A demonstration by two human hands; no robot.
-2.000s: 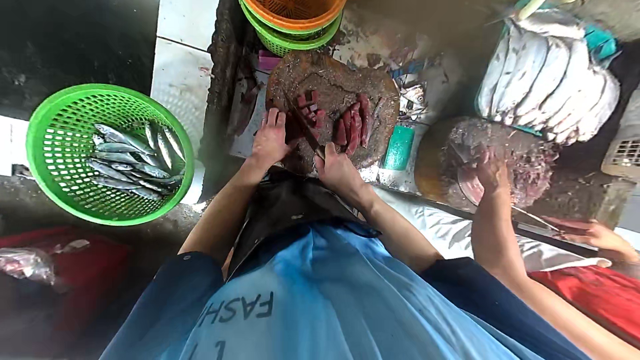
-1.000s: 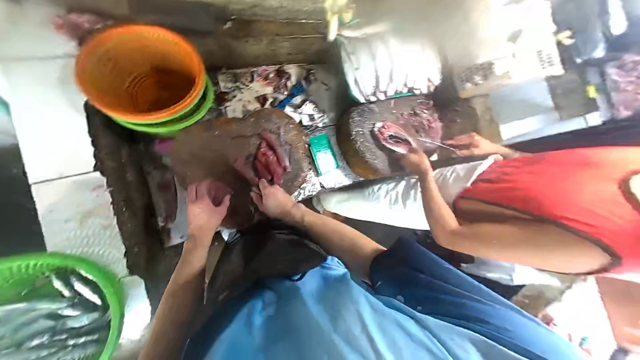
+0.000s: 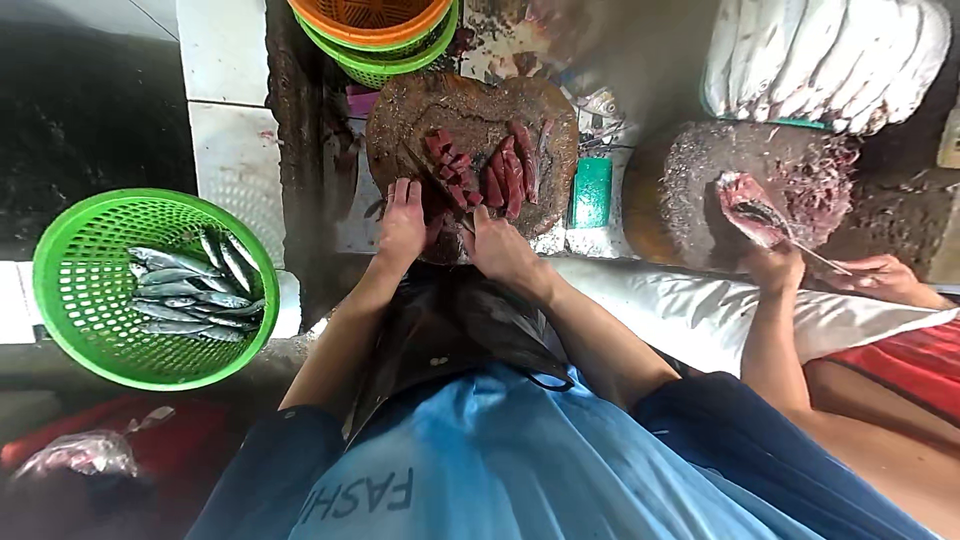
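Note:
A knife (image 3: pixel 429 174) lies slantwise over a round wooden chopping block (image 3: pixel 465 97), its handle end in my right hand (image 3: pixel 499 244). My left hand (image 3: pixel 403 217) is on the block's near left part, fingers together beside the blade, partly over a dark red piece of meat or fish (image 3: pixel 435 229); whether it grips that piece cannot be told. Small red cubes (image 3: pixel 450 161) lie along the far side of the blade. Longer red strips (image 3: pixel 510 172) rest on the right part of the block.
Small whole fish (image 3: pixel 187 289) fill part of a green plastic basket (image 3: pixel 52 322) at left. Stacked orange and green baskets (image 3: pixel 375 34) stand beyond the block. Right of it are a green block-shaped object (image 3: pixel 592 193) and a co-worker's hands (image 3: pixel 776 266) with an opened fish (image 3: pixel 754 210) and a blade.
The view has swung left since a second ago. My hands were farther apart then, and now they are close together at the knife. Red cubes now show beside the blade.

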